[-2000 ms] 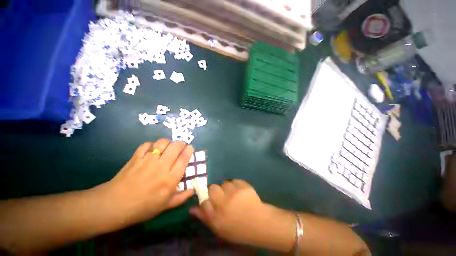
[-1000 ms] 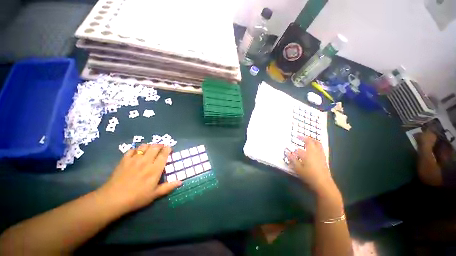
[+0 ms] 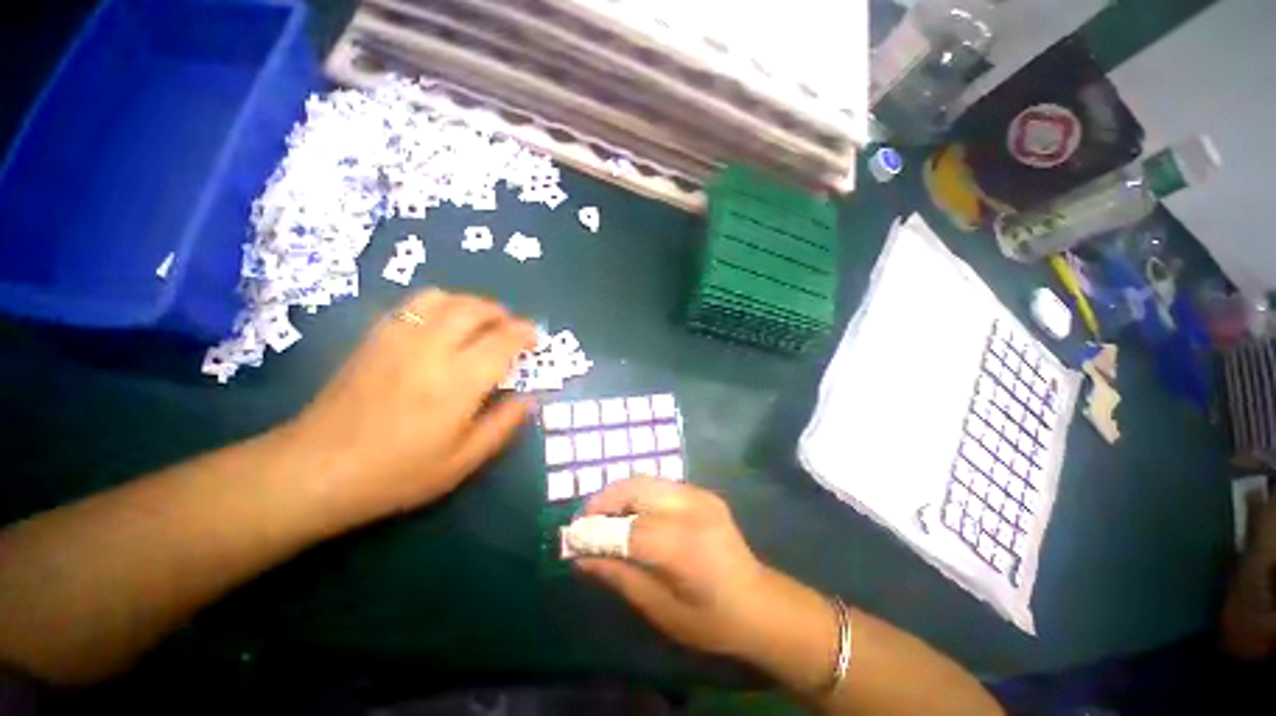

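The green grooved plate (image 3: 554, 526) lies flat in front of me, with rows of white square components (image 3: 609, 445) on its far part. My right hand (image 3: 672, 553) is over its near part. A finger with a beige wrap points left, and a small white-faced square component (image 3: 567, 541) shows at its tip, pinched against the plate. My left hand (image 3: 413, 399) is left of the plate, thumb and fingers apart. Its fingertips are at a small cluster of peeled white liners (image 3: 557, 362) and partly cover it. I see nothing held in it.
A large liner pile (image 3: 329, 196) lies beside the blue bin (image 3: 154, 154). Stacked trays (image 3: 630, 84) and a stack of green plates (image 3: 767, 259) stand behind. A white pad (image 3: 882, 392) with component rows is at right. Bottles, a black item (image 3: 1043, 133) and beige scraps (image 3: 1103, 392) lie beyond.
My right hand has come back from the white pad to the plate's near part. My left hand has left the plate's edge and is at the liner cluster. The camera view has shifted.
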